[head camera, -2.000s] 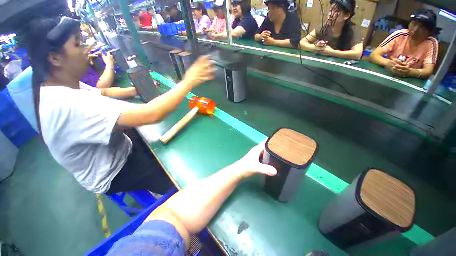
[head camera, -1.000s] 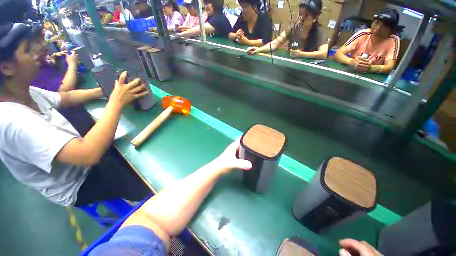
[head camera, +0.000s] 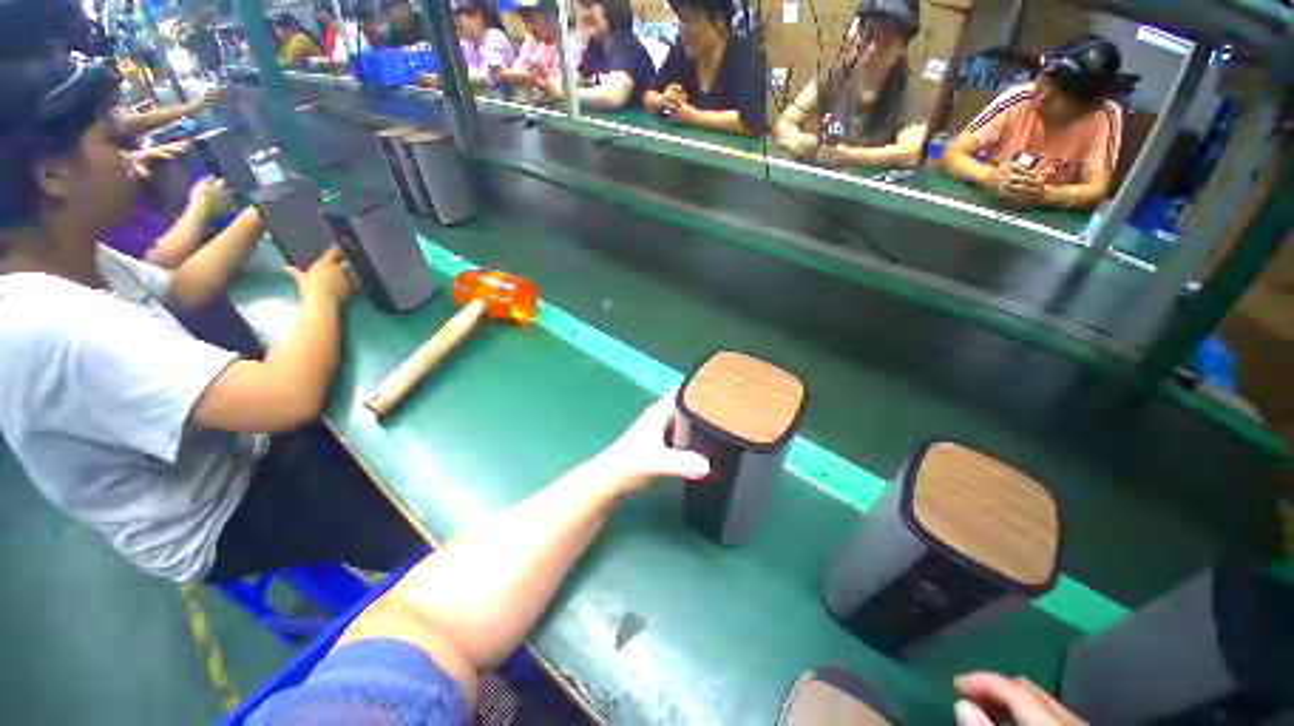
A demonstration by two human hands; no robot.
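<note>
My left hand point(head camera: 656, 451) is round the upper left side of an upright speaker cabinet point(head camera: 734, 489) that stands on the green bench with a wood-grain top cover point(head camera: 744, 396) on it. My right hand point(head camera: 1010, 701) is cut off by the bottom edge; only some fingers show and I cannot tell if it holds anything. A second speaker cabinet point(head camera: 894, 579) with a wood-grain top cover point(head camera: 983, 511) stands to the right. A round-cornered brownish piece point(head camera: 834, 704) shows at the bottom edge, partly cut off.
A mallet point(head camera: 494, 297) with an orange head lies on the bench point(head camera: 568, 404) at left. A neighbouring worker point(head camera: 128, 383) handles grey cabinets point(head camera: 380, 253) there. Another cabinet point(head camera: 1157, 660) is at far right. The conveyor belt point(head camera: 880, 369) runs behind the bright green rail. Seated workers are opposite.
The view has swung right since the first frame. My right hand has come in at the bottom. The neighbour's raised hand has come down beside the grey cabinets. My left hand stays on its cabinet.
</note>
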